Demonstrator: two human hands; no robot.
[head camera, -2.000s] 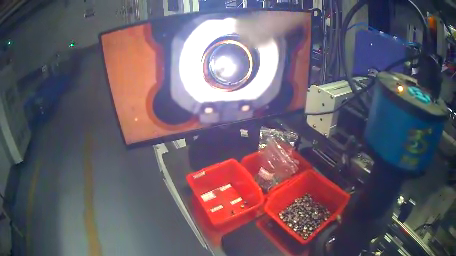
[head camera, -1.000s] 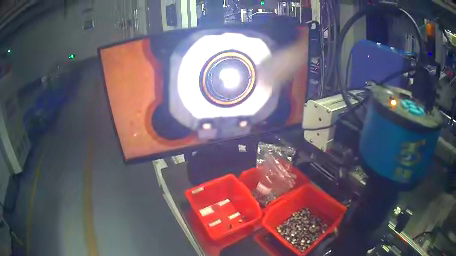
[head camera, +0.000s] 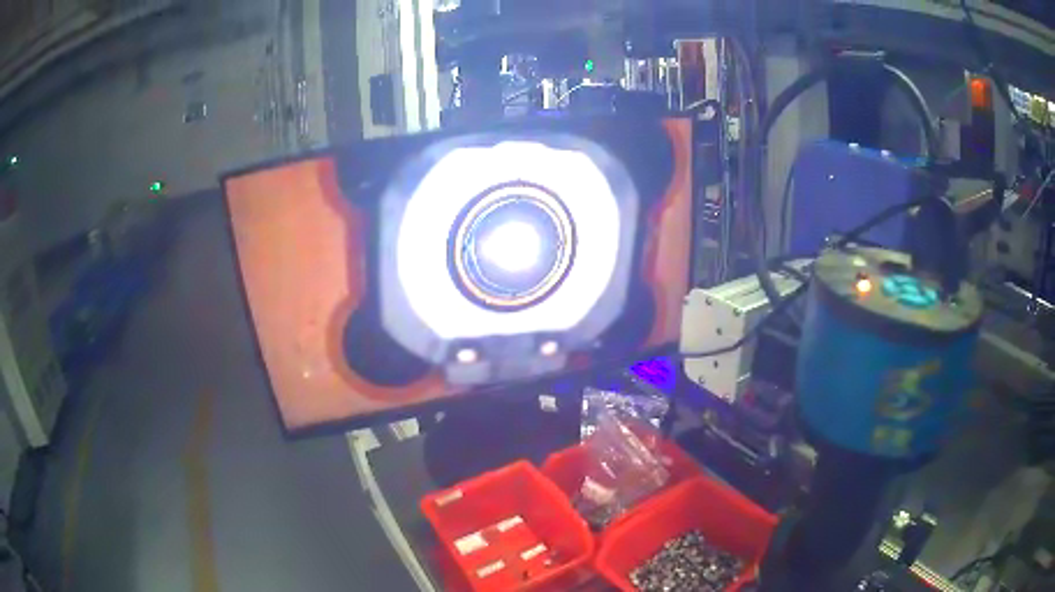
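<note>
The monitor (head camera: 289, 312) stands in front of me and shows a magnified round part, a bright white ring with dark inner circles and two small dots below, on an orange-brown background. The blue video microscope (head camera: 873, 376) is at the right, with a glowing top display and a small orange light, on a black body. The part under it is not visible. Neither my left hand nor my right hand is in the picture.
A red bin with white labels (head camera: 503, 534), a red bin of small metal pieces (head camera: 691, 564) and a rear red bin holding a clear plastic bag (head camera: 628, 453) stand below the monitor. Machine parts are at the right. A yellow-lined aisle floor (head camera: 266, 509) is at the left.
The view has tilted up, so the monitor, bins and microscope sit lower in the picture. The blurred shape at the ring's upper right on the monitor is gone. A purple glow shows below the monitor.
</note>
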